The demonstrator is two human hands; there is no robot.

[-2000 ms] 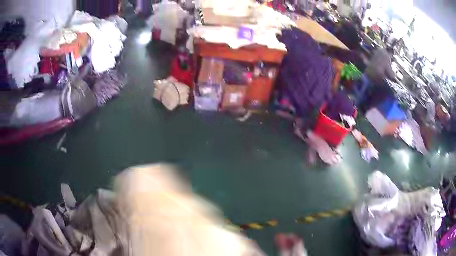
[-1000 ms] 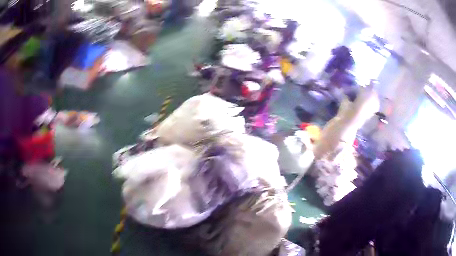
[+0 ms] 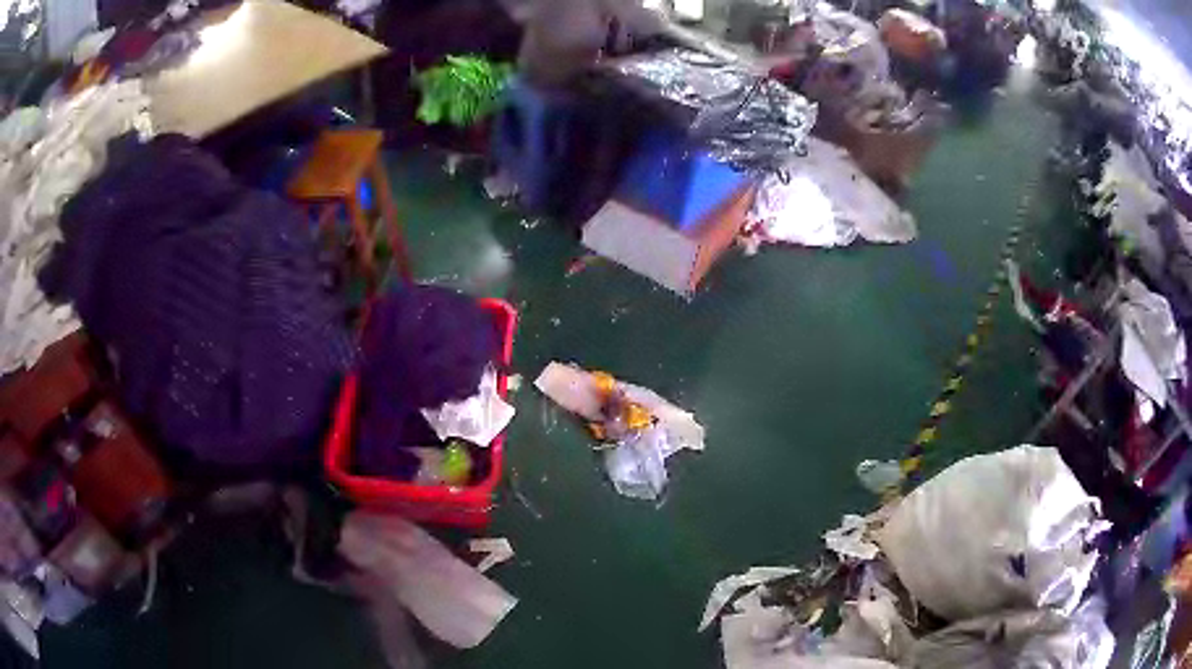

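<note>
Neither of my hands is in the picture. Nearest in front of me on the green floor is a red plastic basket (image 3: pixel 416 499) holding dark purple cloth (image 3: pixel 425 342), a white piece and a small green item. A large heap of dark purple cloth (image 3: pixel 209 301) stands left of it. Pale flat pieces (image 3: pixel 438 575) lie on the floor below the basket. Another pale strip with orange bits (image 3: pixel 667 418) and a clear plastic piece lies right of the basket.
A wooden stool (image 3: pixel 337 163) stands behind the basket. A blue-topped box (image 3: pixel 654 242) is beyond it, beside grey plastic (image 3: pixel 732 105). Stuffed whitish sacks (image 3: pixel 1000 529) lie at lower right by yellow-black floor tape (image 3: pixel 961 359). A pale board (image 3: pixel 255 59) is at upper left.
The view has swung right, then back left. The cream cloth at the bottom two seconds ago is out of the picture. The red basket now appears nearer and sharper.
</note>
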